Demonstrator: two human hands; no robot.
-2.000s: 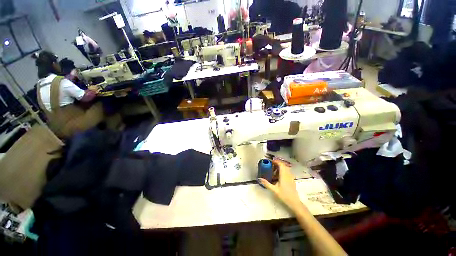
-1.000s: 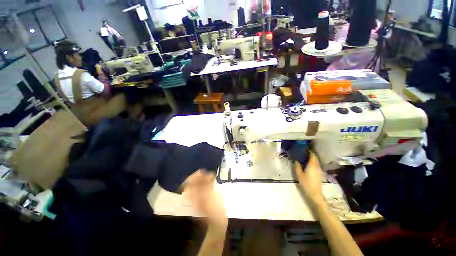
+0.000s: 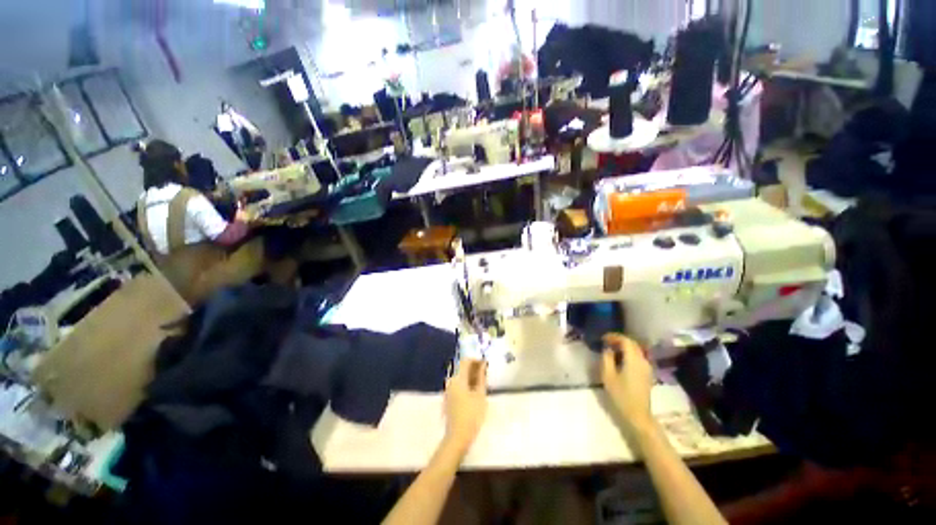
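Observation:
A white JUKI sewing machine [image 3: 657, 269] stands on the white table. My left hand [image 3: 467, 395] is at the front left of the machine bed, just below the needle area, fingertips close together; whether they hold anything is too small to tell. My right hand [image 3: 626, 377] is at the bed under the machine arm, with its fingers bent. A dark blue spool [image 3: 593, 320] stands under the arm just behind its fingertips; whether they touch is unclear. Dark fabric pieces [image 3: 382, 361] lie left of the needle area, joined to or overlapping a large dark cloth heap [image 3: 231, 354].
An orange-and-white box [image 3: 647, 208] lies on the machine top. Thread cones [image 3: 620, 108] stand behind. Brown cardboard [image 3: 108, 349] is at the left, and dark cloth [image 3: 821, 379] heaps at the right. A person [image 3: 183, 217] sits at another machine at the back left.
The dark blue spool has gone from the open bed to under the arm. My left hand came into view, touched the fabric, then moved right to the needle area. The view has shifted.

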